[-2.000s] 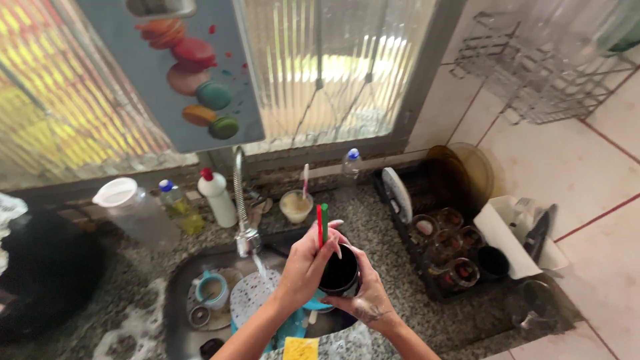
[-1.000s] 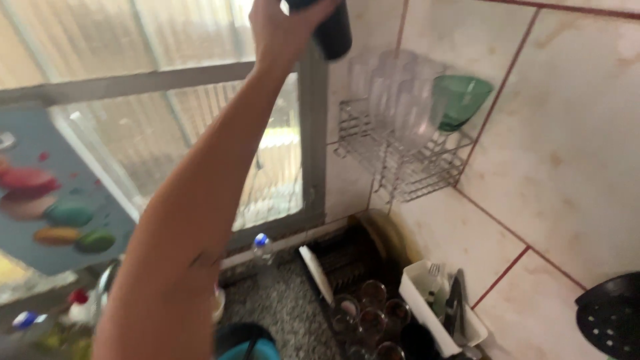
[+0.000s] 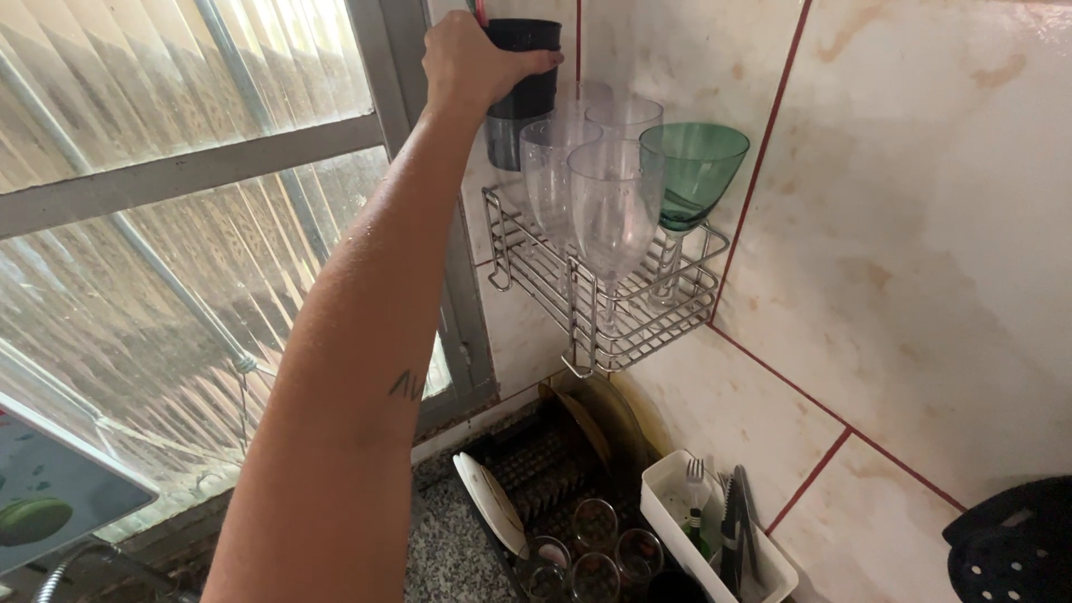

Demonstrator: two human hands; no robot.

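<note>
My left hand (image 3: 481,67) is raised beside the window frame and grips a black plastic cup (image 3: 526,79), its thumb across the near side. Thin red and green sticks (image 3: 477,10) show at the fingers, partly cut off by the top edge. Directly under the cup is a grey cup-like part (image 3: 506,144); whether it is separate cannot be told. Next to it, clear stemmed glasses (image 3: 615,201) and a green stemmed glass (image 3: 699,172) stand in a wire rack (image 3: 641,335) on the tiled wall. My right hand is out of view.
Below the rack, a black dish drainer (image 3: 548,494) holds plates and several glasses (image 3: 595,523). A white container (image 3: 720,578) with cutlery stands at its right. A black perforated utensil (image 3: 1013,544) is at the lower right. The faucet hose (image 3: 63,569) shows lower left.
Two seconds ago both hands held the black cup over the sink. The left hand has since lifted it up to the wire rack, and the right hand has left view. The view has swung right.
</note>
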